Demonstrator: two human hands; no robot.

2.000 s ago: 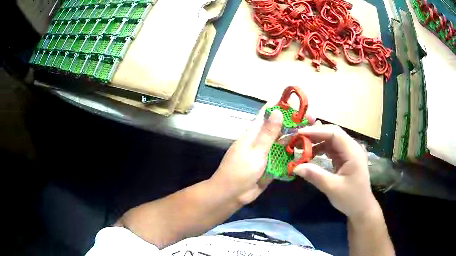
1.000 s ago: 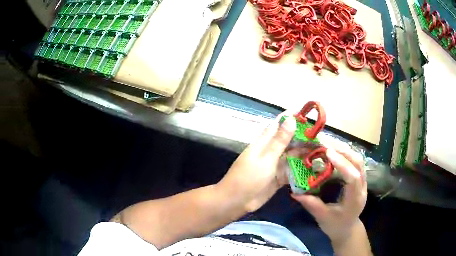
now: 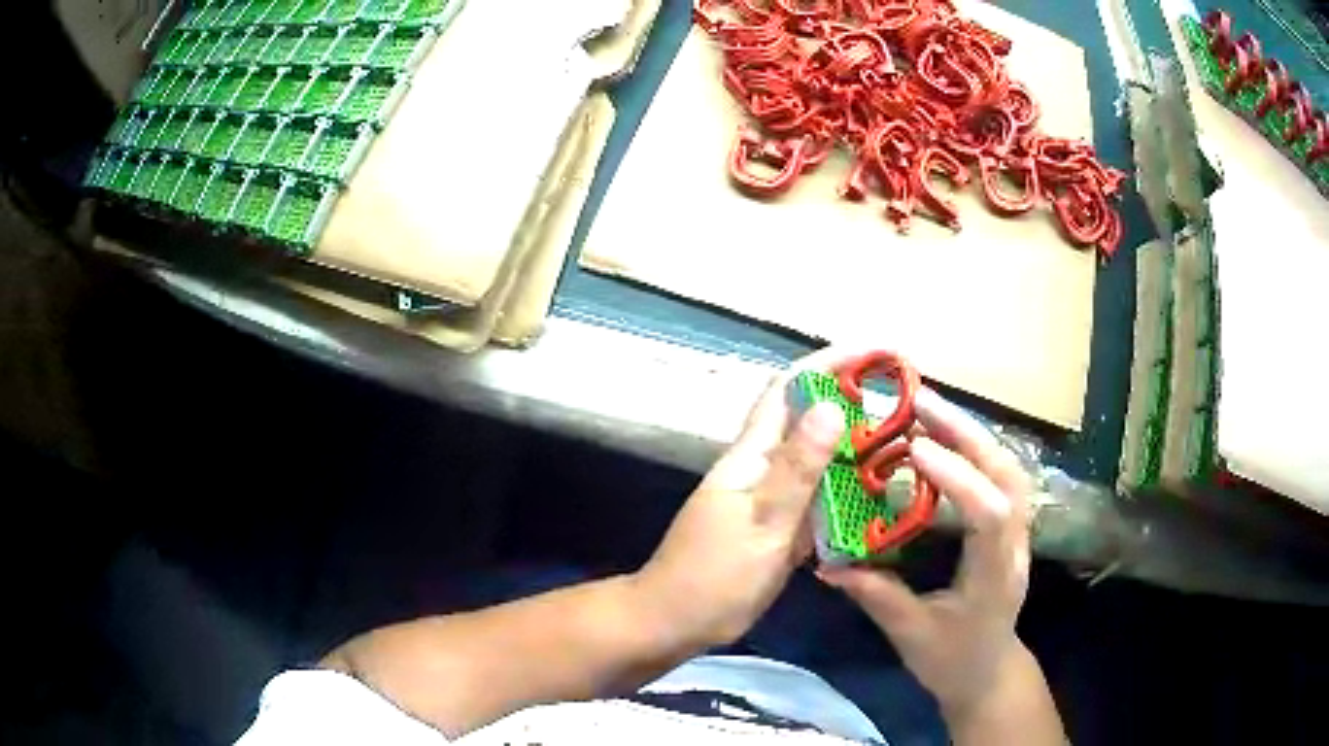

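Observation:
A green mesh piece with two red handles on it is held between my two hands, just in front of the bench edge. My left hand grips its left side, with the thumb on the green mesh. My right hand holds it from the right and below, with fingers behind the red handles and the thumb at the lower end. The fingertips behind the piece are hidden. A heap of loose red handles lies beyond on a cardboard sheet.
At left, stacked cardboard holds rows of bare green pieces. At right, stacked cardboard has finished pieces with red handles at its far end. The pale bench edge runs between me and the sheets.
The piece moved right and down, then slightly left, and turned; its two red handles now stand closer together. My right hand's fingers moved from the nearer handle to around the piece.

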